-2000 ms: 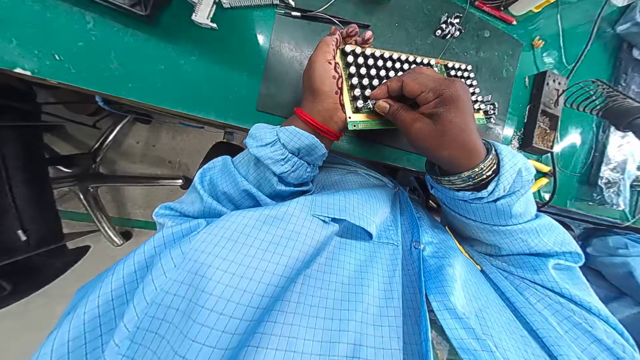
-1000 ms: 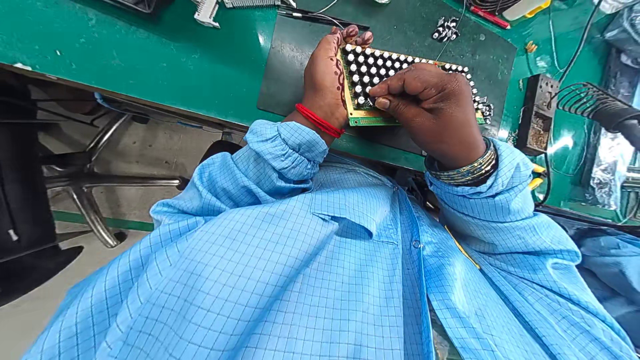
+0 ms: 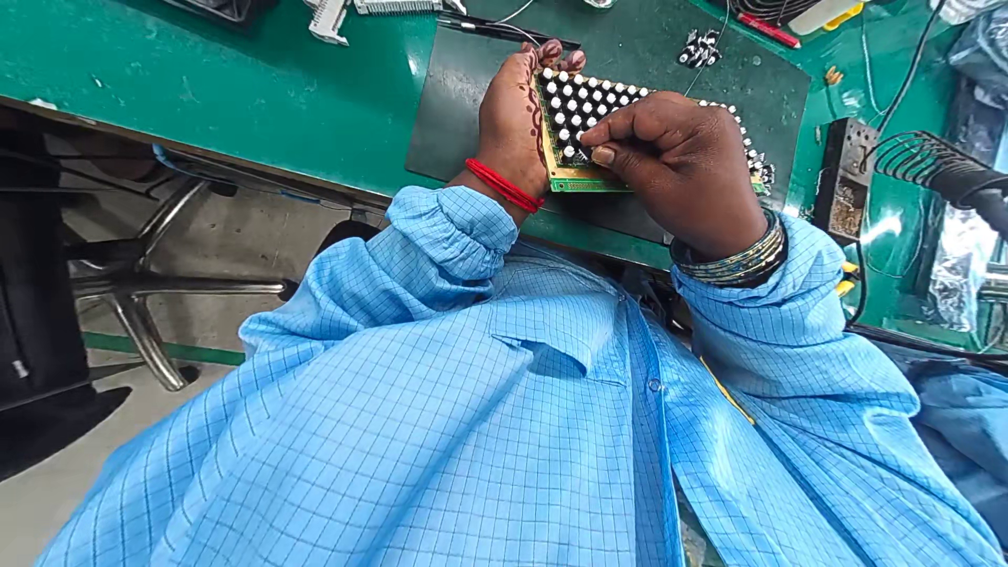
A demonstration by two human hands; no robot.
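Observation:
A green and yellow circuit board (image 3: 592, 180) bears rows of small black parts with white round tops. My left hand (image 3: 516, 118) holds the board by its left edge, its fingertips showing past the upper corner. Over the board, my right hand (image 3: 685, 161) has thumb and index finger pinched together at a white-topped part (image 3: 569, 150) near the lower left corner. Whether something small is between those fingertips cannot be told. Several loose black and white parts (image 3: 699, 49) lie on the dark mat (image 3: 453, 98) behind the board.
A soldering iron stand (image 3: 846, 181) with a wire coil (image 3: 917, 157) is at the right. A red-handled tool (image 3: 768, 30) lies at the back right. A black pen-like tool (image 3: 484, 25) and pale connectors (image 3: 329, 20) lie at the back. The green bench's front edge (image 3: 315, 185) runs nearby.
My right fingers stay at the lower left part of the board throughout, with only a slight shift of the hand. My left hand keeps its hold.

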